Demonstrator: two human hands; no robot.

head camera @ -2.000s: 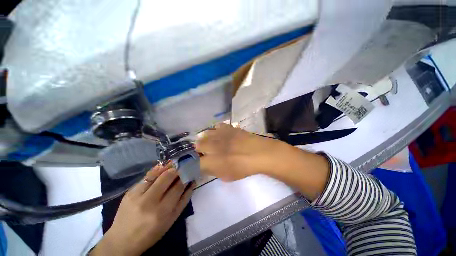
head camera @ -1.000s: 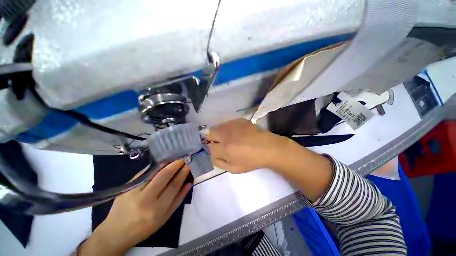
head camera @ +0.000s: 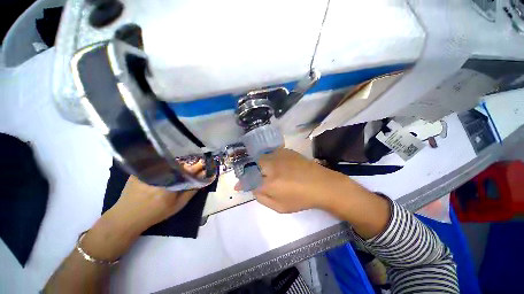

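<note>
The white sewing machine head with a blue stripe [head camera: 241,40] spans the upper view. My left hand [head camera: 152,201] lies on a black cut piece [head camera: 181,221], its fingertips partly hidden behind the curved shiny guard [head camera: 135,123]. My right hand [head camera: 293,181] is beside the needle area, its fingertips hidden behind the round grey dial [head camera: 264,139] and the grey block [head camera: 249,177]. I cannot tell whether it holds anything. The pale needle plate [head camera: 227,198] shows between my hands.
Another black piece [head camera: 22,192] lies at the far left. A black pointed strip [head camera: 370,169], a dark square piece [head camera: 342,142] and a printed label [head camera: 400,140] lie right of my right hand. A red crate [head camera: 491,192] and blue plastic [head camera: 345,270] are below the ruler-marked edge [head camera: 310,244].
The view has shifted left, so the machine parts appear further right and the left black piece shows more. My left hand and the black piece under it have moved away from the needle area, leftward.
</note>
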